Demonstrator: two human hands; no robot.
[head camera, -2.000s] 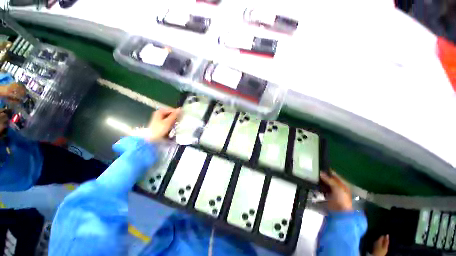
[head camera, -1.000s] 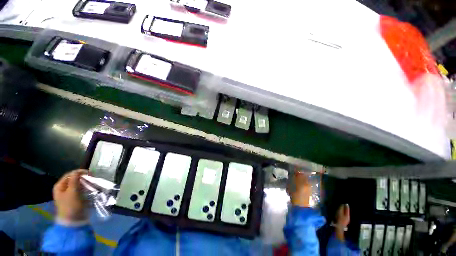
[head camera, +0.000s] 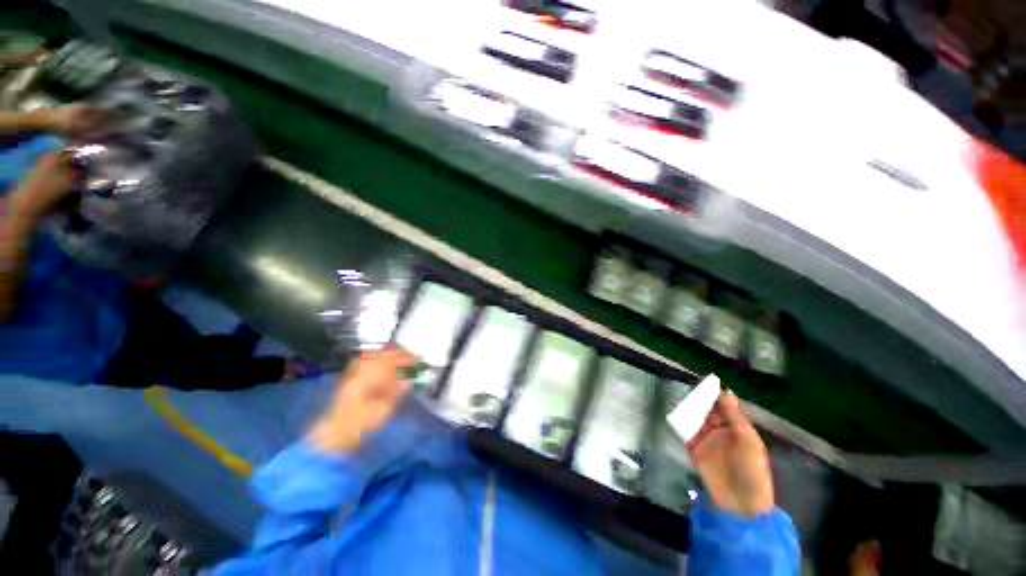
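A black foam tray (head camera: 529, 456) lies in front of me with a row of several pale green phones (head camera: 549, 392), dark camera circles towards my side. The frame is blurred. My left hand (head camera: 371, 394) is at the tray's left end, by the leftmost phone; its fingers look bent together, and I cannot tell whether they pinch anything. My right hand (head camera: 734, 450) is over the right end and holds a small plain white piece (head camera: 694, 410) between the fingertips, partly covering the rightmost phone.
Shiny film scraps (head camera: 371, 306) lie beside the tray's left end. Another phone tray (head camera: 689, 311) sits beyond, under the white shelf (head camera: 810, 191) with black-and-red devices (head camera: 636, 169). At left, a person's hands (head camera: 51, 169) are at clear blister trays (head camera: 169, 169). More phones lie far right.
The view has swung, bringing the neighbour back in at left. My right hand has come from beside the tray to over its right end, now with the white piece. The film at my left hand no longer shows there.
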